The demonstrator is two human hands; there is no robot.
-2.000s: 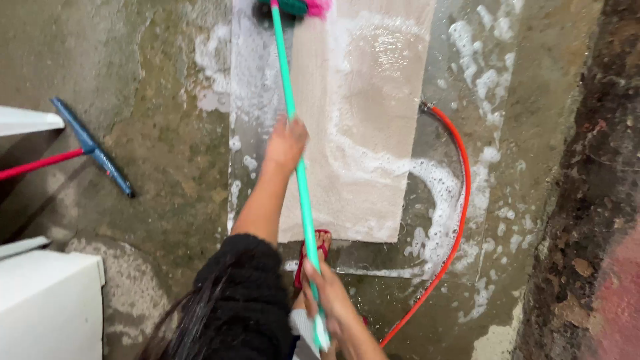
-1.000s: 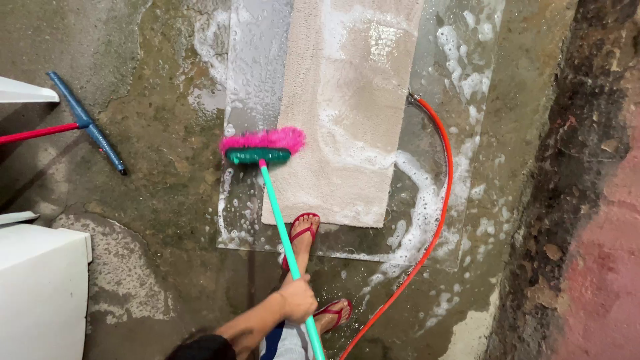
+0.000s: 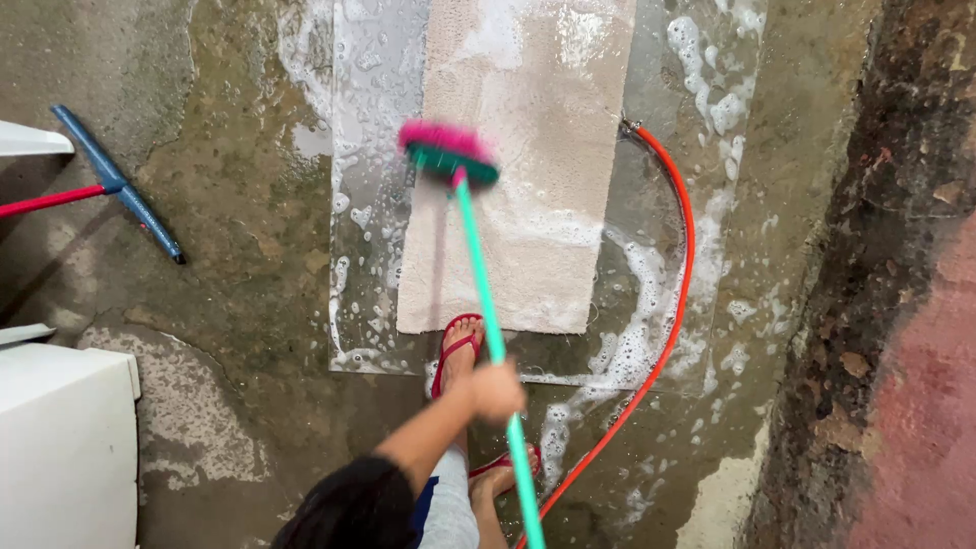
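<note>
My left hand (image 3: 497,392) is closed around the turquoise handle of a push broom (image 3: 480,267). The broom's green head with pink bristles is blurred and hangs over the left side of a wet beige rug (image 3: 526,252). White suds lie on the rug and on the clear plastic sheet (image 3: 374,267) under it. My foot in a red flip-flop (image 3: 457,351) is at the rug's lower edge. The handle runs out at the bottom of the view, and my right hand is not seen.
An orange hose (image 3: 686,267) curves along the rug's right side over the sheet and floor. A blue squeegee with a red handle (image 3: 114,183) lies at left, above a white cabinet-like object (image 3: 69,442). A rough, stained wall base (image 3: 846,290) runs along the right.
The broom head has moved from the rug's far end to beside its near left edge, then up and right over the rug. My right hand, seen on the handle's lower part earlier, is out of view.
</note>
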